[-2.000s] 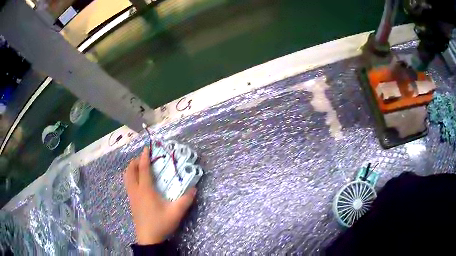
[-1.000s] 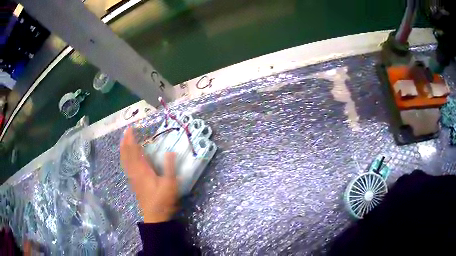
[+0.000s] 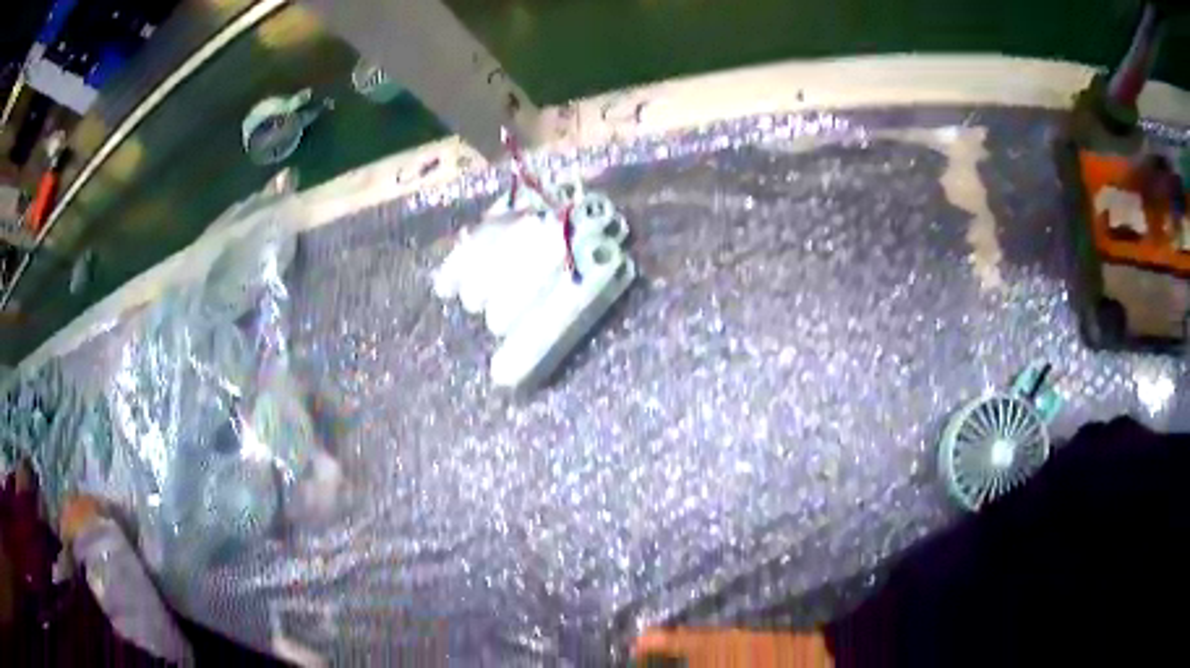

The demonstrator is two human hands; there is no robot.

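Note:
A row of pale light-blue fan handles [image 3: 559, 324] lies side by side on the bubble wrap, left of the middle, with red and dark lead wires at the upper ends. A fan head [image 3: 996, 450] with a round spoked grille lies at the right, its short neck up and to the right, beside my dark right sleeve. My right hand is hidden or out of the picture. My left hand does not show clearly; a blurred tan patch is cut off by the bottom edge, and I cannot tell what it is. No hand touches the handles.
The press fixture [image 3: 1135, 215], orange on a metal base, stands at the upper right. A clear plastic bag [image 3: 196, 405] of round parts lies left. Another person's hand [image 3: 81, 512] is lower left. Fan parts [image 3: 274, 127] lie on the green conveyor belt [image 3: 692, 39] beyond the white edge.
My left hand has left the handles, which now lie uncovered. The view has shifted, so the handles sit higher and further right. The fan head still lies by my right sleeve.

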